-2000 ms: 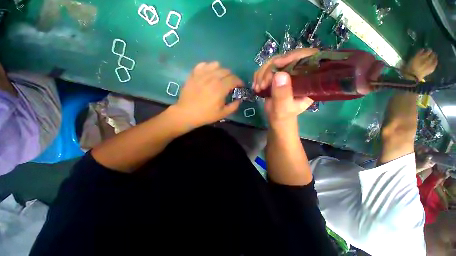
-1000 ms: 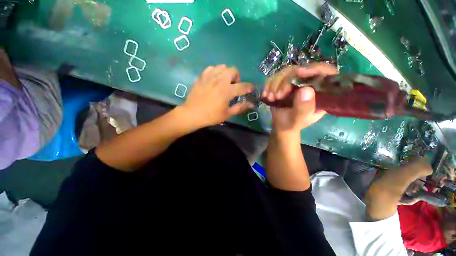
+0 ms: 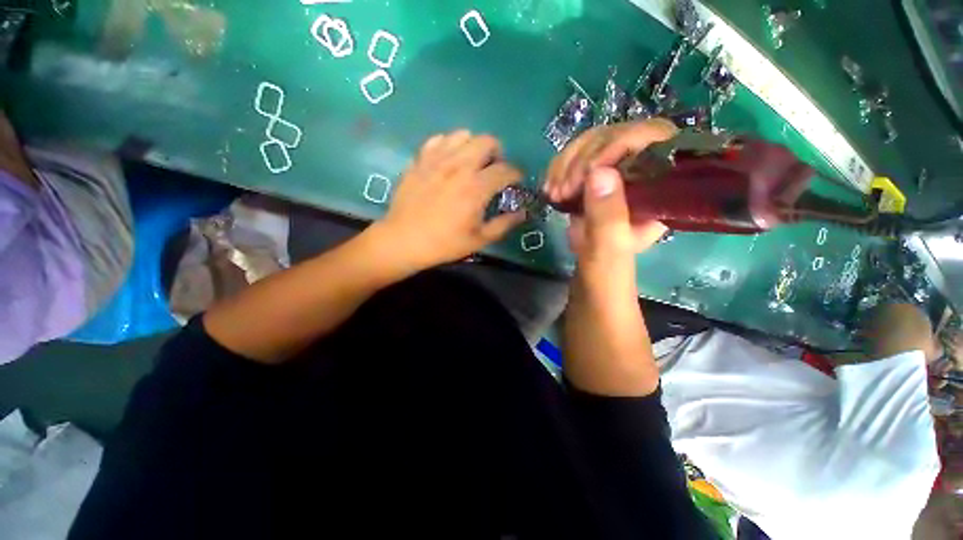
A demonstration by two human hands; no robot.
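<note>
My left hand (image 3: pixel 452 200) holds a small dark and silver electronic assembly (image 3: pixel 513 200) between thumb and fingers, near the bench's front edge. My right hand (image 3: pixel 604 190) grips the dark red electric screwdriver (image 3: pixel 707 190), which lies nearly level with its front end pointing left at the assembly. The screwdriver's tip is at or close against the assembly; my fingers hide the exact contact. A black cord (image 3: pixel 876 222) runs from the tool's rear to the right. No screw can be made out.
A heap of dark assemblies (image 3: pixel 576 116) lies beyond my right hand, beside a pale metal rail (image 3: pixel 781 90). White rectangular frames (image 3: pixel 377 85) are scattered on the green bench (image 3: pixel 201 116). A yellow item (image 3: pixel 888 194) is at the right. A co-worker in white (image 3: pixel 792 422) sits at right, another at left.
The screwdriver and my right hand shift slightly left and up from a second ago. My left hand stays on the assembly. The right co-worker's arm and body have moved.
</note>
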